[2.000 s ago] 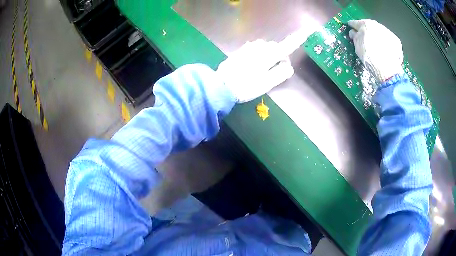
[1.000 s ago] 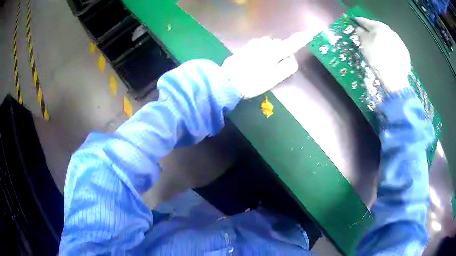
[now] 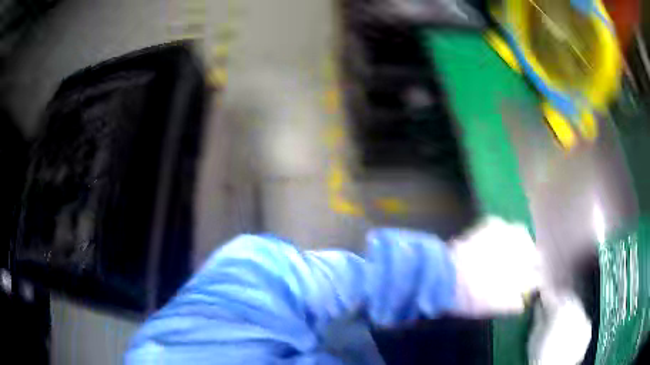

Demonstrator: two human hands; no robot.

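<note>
The whole view is blurred. My left hand (image 3: 499,267), in a white glove, is over the green edge of the bench at the lower right. My right hand (image 3: 563,333), also in a white glove, is just below and right of it, cut off by the bottom edge. The fingers of both hands are too blurred to read. A green circuit board (image 3: 618,303) with silvery-white marks lies right of both hands and is cut off by the picture's edge. I cannot tell whether either hand touches it.
A shiny metal sheet (image 3: 570,185) lies on the green bench mat (image 3: 476,135). A yellow and blue fan (image 3: 563,60) stands at the upper right. Black bins (image 3: 410,117) are beside the bench. A large black bin (image 3: 107,178) is at the left. Yellow marks (image 3: 335,157) line the floor.
The view has swung left, so bench and board have shifted right and the fan and large black bin show more. My right hand has come off the board's middle and is now close to my left hand.
</note>
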